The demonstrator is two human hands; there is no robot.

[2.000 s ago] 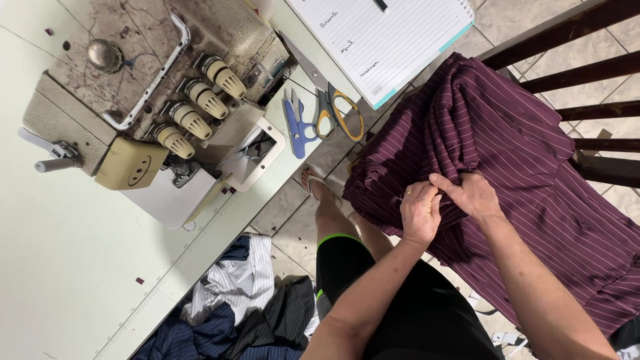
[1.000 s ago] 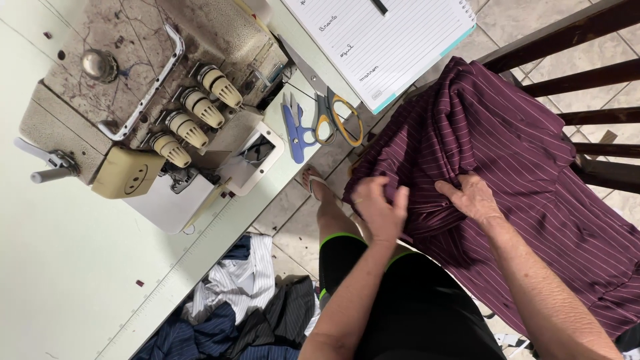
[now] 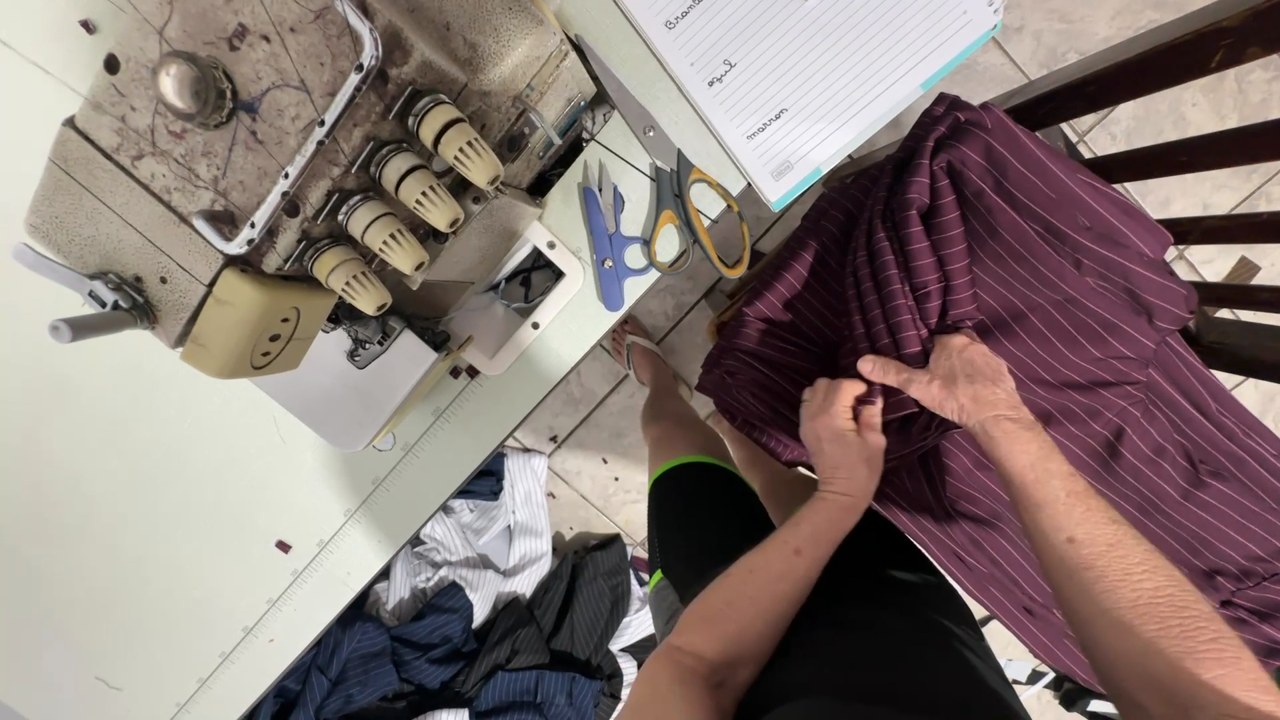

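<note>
Maroon pinstriped fabric (image 3: 1060, 300) lies in a large bunched heap over a wooden chair at the right. My left hand (image 3: 843, 435) is closed on a fold of it near the heap's lower left edge. Just to the right, my right hand (image 3: 955, 385) pinches the gathered cloth between thumb and fingers, its thumb close to the left hand. What lies under the fingertips is hidden.
An overlock sewing machine (image 3: 290, 130) stands on the pale table (image 3: 200, 500). Thread snips (image 3: 608, 240), scissors (image 3: 690, 190) and a spiral notebook (image 3: 790, 90) lie near its edge. Striped cloth pieces (image 3: 520, 600) are heaped below. Dark chair slats (image 3: 1200, 150) rise at right.
My left hand was apart from the right one a second ago; it has moved right, back beside it, and closed on the cloth. The right hand has stayed on the fabric.
</note>
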